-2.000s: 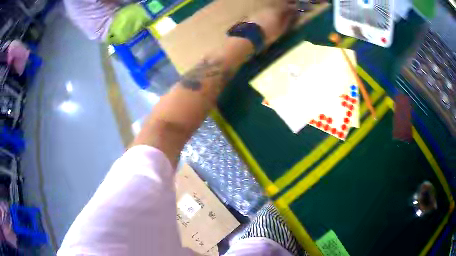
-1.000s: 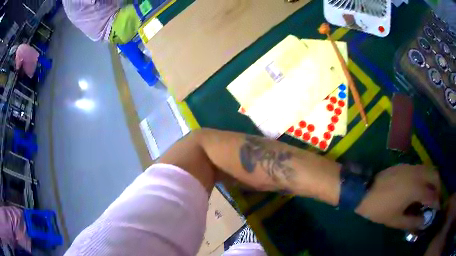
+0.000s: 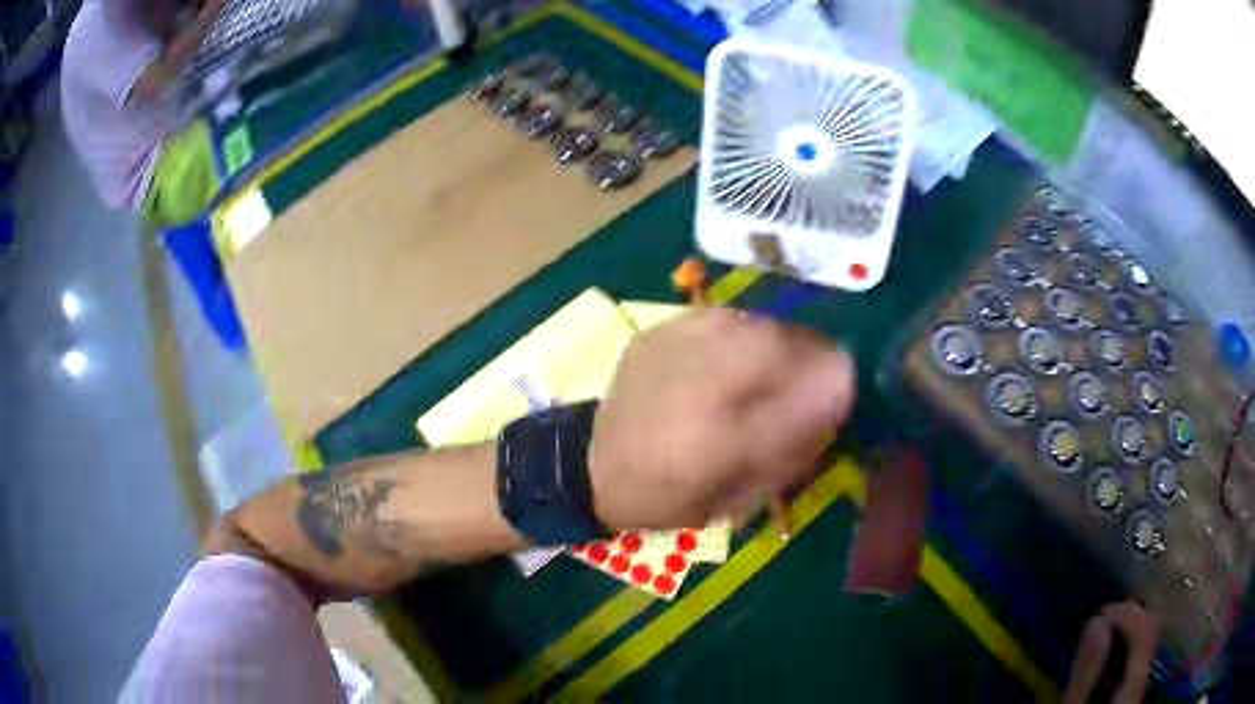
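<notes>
My left hand [image 3: 723, 413], with a dark band on its wrist, is over pale yellow papers [image 3: 537, 358]. Its fingers are curled and blurred, and I cannot tell whether they hold anything. Red dot stickers [image 3: 665, 561] show below the wrist. An orange-brown stick's knobbed end [image 3: 691, 279] shows above the hand; the hand hides most of the rest. My right hand [image 3: 1118, 653] is cut off at the bottom right, with only curled fingers showing; its grip is unclear. A blister tray [image 3: 950, 413] at the right holds several round metal switches [image 3: 1057, 443].
A white fan [image 3: 805, 158] stands behind my left hand. A brown cardboard sheet [image 3: 399, 261] at the left bears several switches [image 3: 575, 140] at its far end. A maroon rectangle [image 3: 891, 525] lies on the green mat [image 3: 785, 646]. Another person [image 3: 110, 110] is at the top left.
My left hand has moved from the switch at the lower right up and left, over the papers. The view has shifted, showing more of the blister tray and the cardboard's switches.
</notes>
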